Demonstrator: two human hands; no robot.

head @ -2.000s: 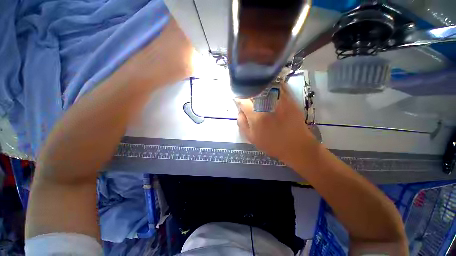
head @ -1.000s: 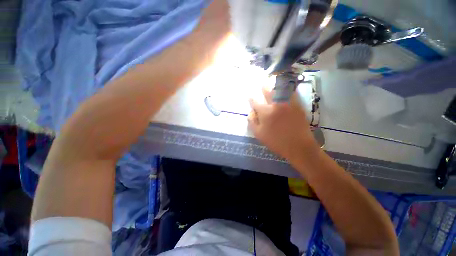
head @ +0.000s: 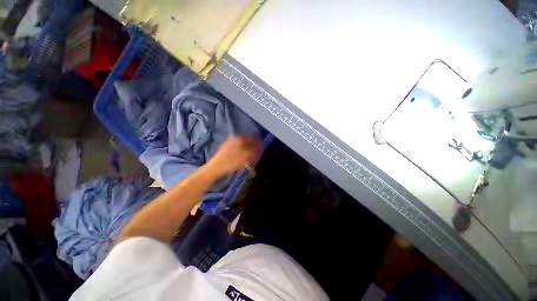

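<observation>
Light blue cloth (head: pixel 197 117) lies crumpled in a blue slatted basket (head: pixel 106 106) below the table's front edge. My left hand (head: pixel 244 151) is blurred, at the right side of this cloth, near the basket's rim and the table edge. Its fingers are not clear, and I cannot tell whether they hold anything. My right hand is not in view. The sewing machine's needle area (head: pixel 474 153) is at the right, partly lost in white glare.
A white table (head: pixel 330 70) with a grey ruler strip (head: pixel 330 150) crosses the view diagonally. Yellowish worn covering (head: pixel 194 29) is on its left end. More blue cloth (head: pixel 97 217) is heaped at the lower left, and a red item (head: pixel 106 56) is beyond the basket.
The view has swung left, towards the basket. My left hand has moved from the machine area down to the basket. My right hand has left the view.
</observation>
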